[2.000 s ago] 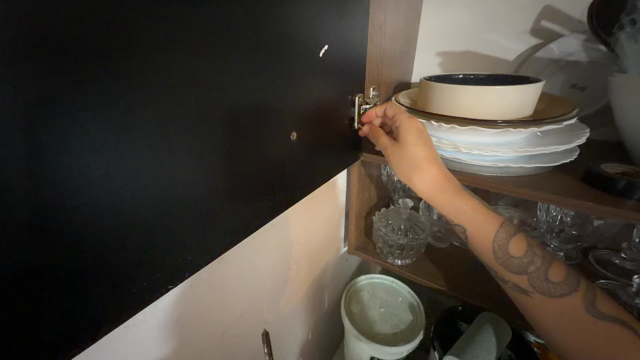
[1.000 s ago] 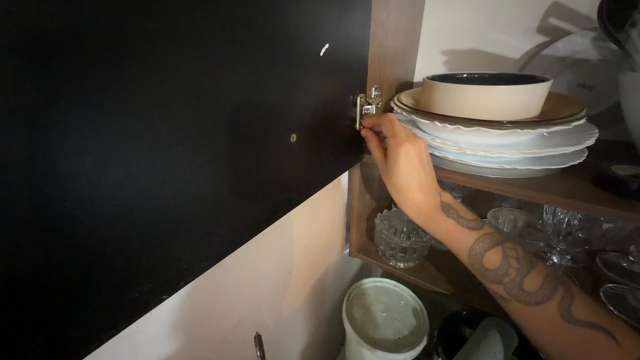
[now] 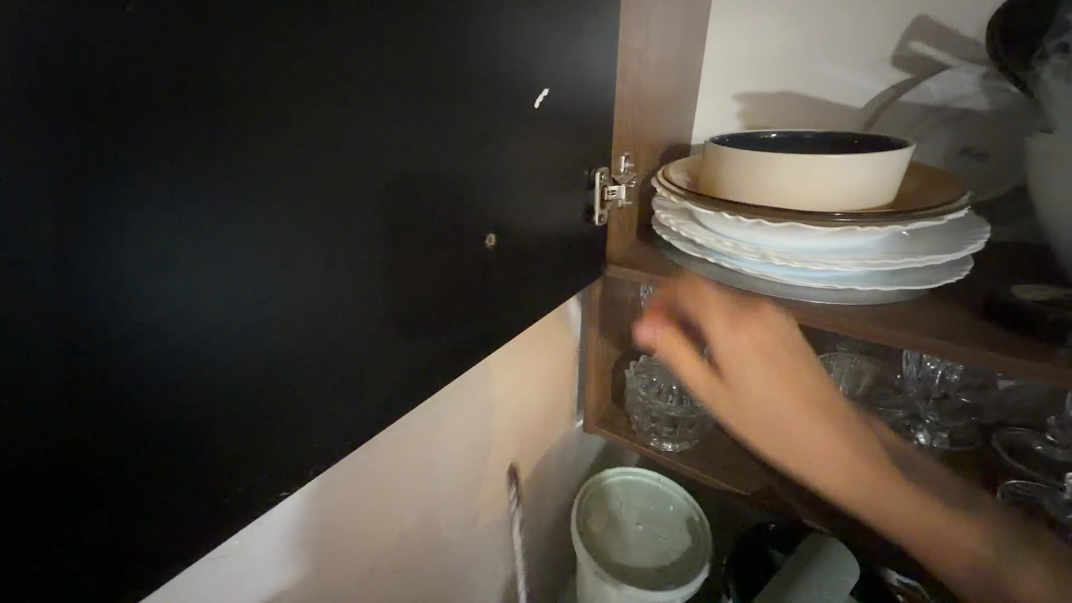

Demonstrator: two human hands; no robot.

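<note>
My right hand (image 3: 729, 343), blurred by motion, is in front of the shelf edge, below the stacked plates. Its fingers are bent, and whether something small is between them cannot be made out. Up and to the left of it, a metal cabinet hinge (image 3: 613, 194) joins the black cabinet door (image 3: 335, 209) to the wooden side panel (image 3: 657, 109); no hand touches it. A small hole (image 3: 491, 240) shows in the door to the left of the hinge. My left hand is out of view.
White scalloped plates (image 3: 837, 243) carry a cream bowl (image 3: 804, 176) on the upper wooden shelf. Glassware, including a cut-glass bowl (image 3: 666, 410), stands on the shelf below. Lower down are a lidded plastic tub (image 3: 642, 528) and, by the wall, a hanging cord (image 3: 517, 536).
My right hand has let go of the hinge area and moved down and to the right. The hinge is now fully uncovered.
</note>
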